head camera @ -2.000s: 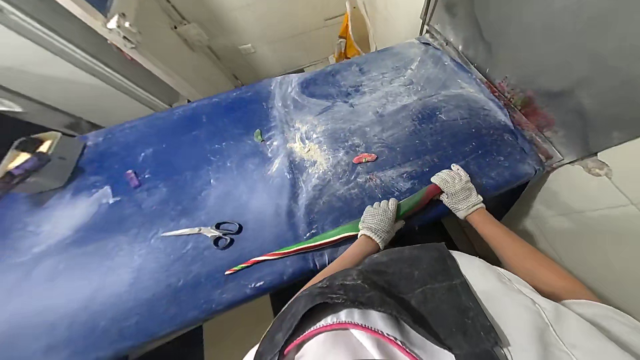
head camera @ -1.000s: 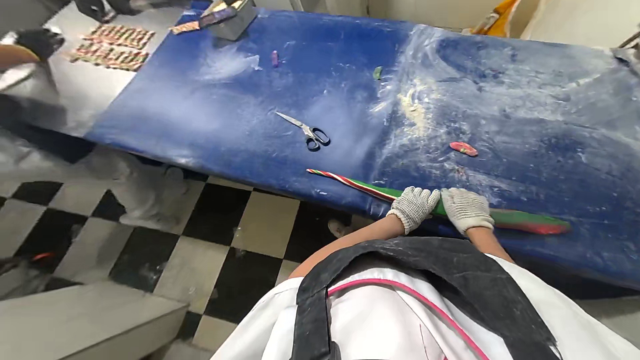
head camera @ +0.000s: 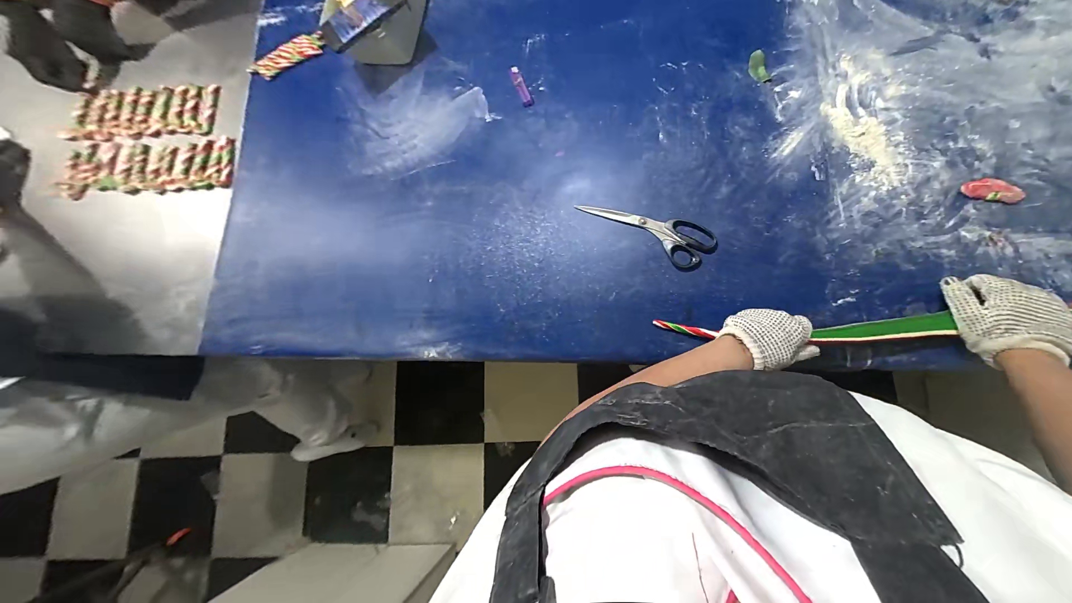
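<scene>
A long rope of red, white and green striped candy (head camera: 884,328) lies along the near edge of the blue table. My left hand (head camera: 769,337), in a white knitted glove, is closed over it near its thin twisted end, which sticks out to the left. Farther right, my right hand (head camera: 1009,316), gloved alike, is on the wider green part; whatever lies beyond it is hidden. Scissors with black handles (head camera: 670,234) lie on the table to the upper left of my left hand.
Striped twisted pieces (head camera: 151,163) lie in rows on a pale surface at left, near a person's dark-clad arms. A grey container (head camera: 394,38), striped sticks (head camera: 289,56), a purple object (head camera: 521,86), a green scrap (head camera: 759,66), a red piece (head camera: 992,191) and whitish powder (head camera: 863,134) are on the blue table (head camera: 377,276).
My hands were close together on the rope one second ago; now they are well apart, with my right hand farther right along it. The view has swung left since the first frame.
</scene>
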